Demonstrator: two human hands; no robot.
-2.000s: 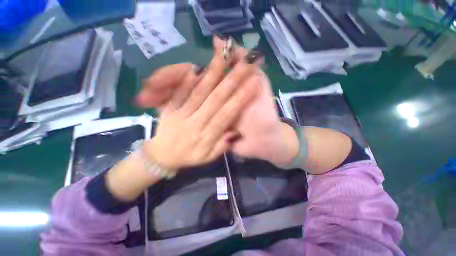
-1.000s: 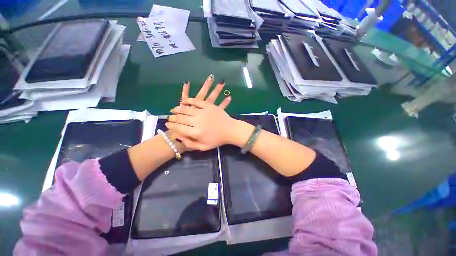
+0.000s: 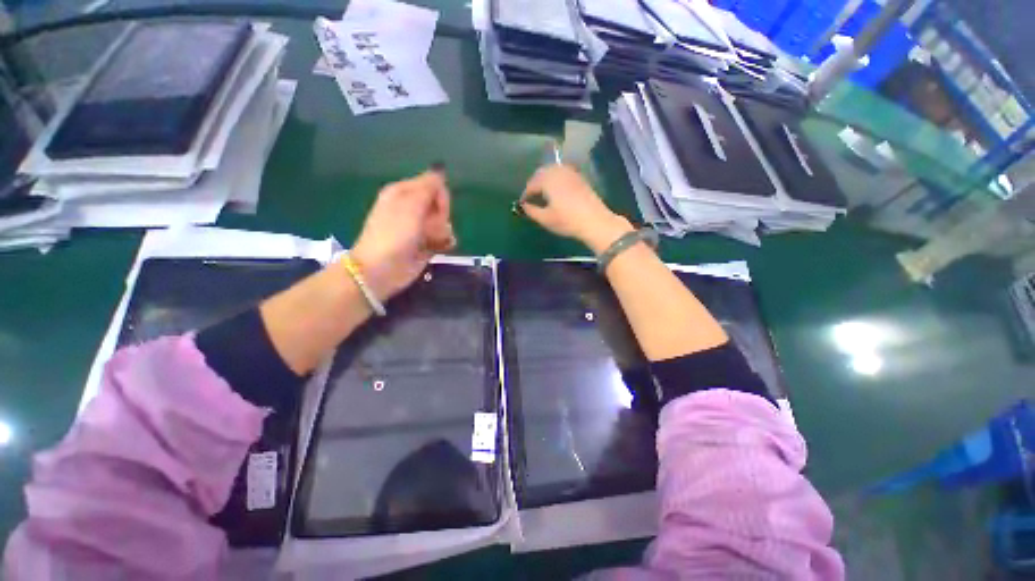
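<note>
Several dark tablets lie side by side on white sleeves, including one at centre left, one at centre right, one at far left and one at far right. Their screens are dark. The forearms partly cover the outer ones. My left hand, with a beaded bracelet, is above the top edge of the centre-left tablet, its fingers curled and nothing seen in them. My right hand, with a green bangle, is beyond the centre-right tablet, its fingers curled and nothing seen in them.
Stacked tablets with white sleeves stand at the back left, back centre and back right. Handwritten paper sheets lie behind my left hand. A blue object is at the right edge, and blue crates are at the far back right.
My hands were rubbing together two seconds ago and lay crossed one second ago. They are now apart, with fingers curled; the tablets have stayed in their row.
</note>
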